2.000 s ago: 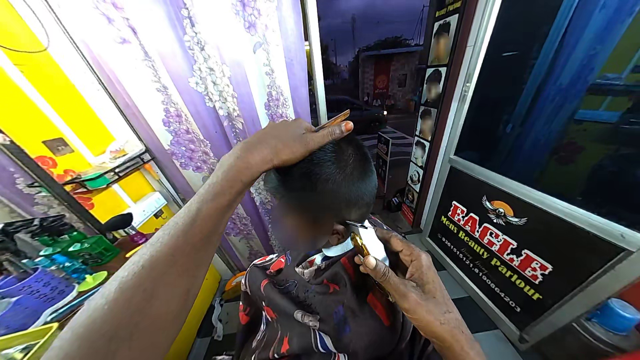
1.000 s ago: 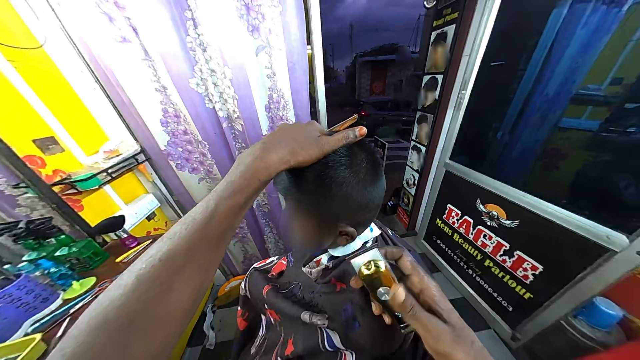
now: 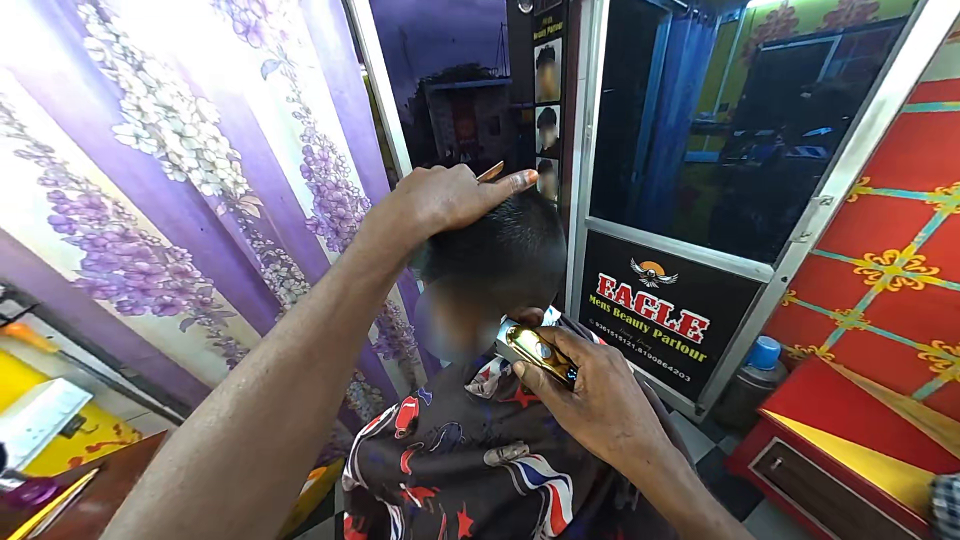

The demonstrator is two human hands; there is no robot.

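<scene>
A seated person's head with short dark hair (image 3: 502,247) is tilted down in the middle of the view. My left hand (image 3: 457,196) rests on top of it, with a comb (image 3: 490,172) partly showing between thumb and fingers; the rest of the comb is hidden. My right hand (image 3: 585,386) grips a gold hair clipper (image 3: 538,349), its front end close to the side of the head just below the ear. Whether the blade touches the skin cannot be told. A dark barber's cape (image 3: 465,457) with a red, white and blue print covers the person's body.
A purple floral curtain (image 3: 285,187) hangs at the left. Behind the person stands a glass door (image 3: 675,150) with a signboard below. At the right are a red cabinet (image 3: 832,450) and a container with a blue lid (image 3: 763,352). A counter edge (image 3: 112,480) lies lower left.
The clipper, seen lower and away from the head one second ago, is now up close below the ear. My left hand stays on top of the head. The view has swung to the right.
</scene>
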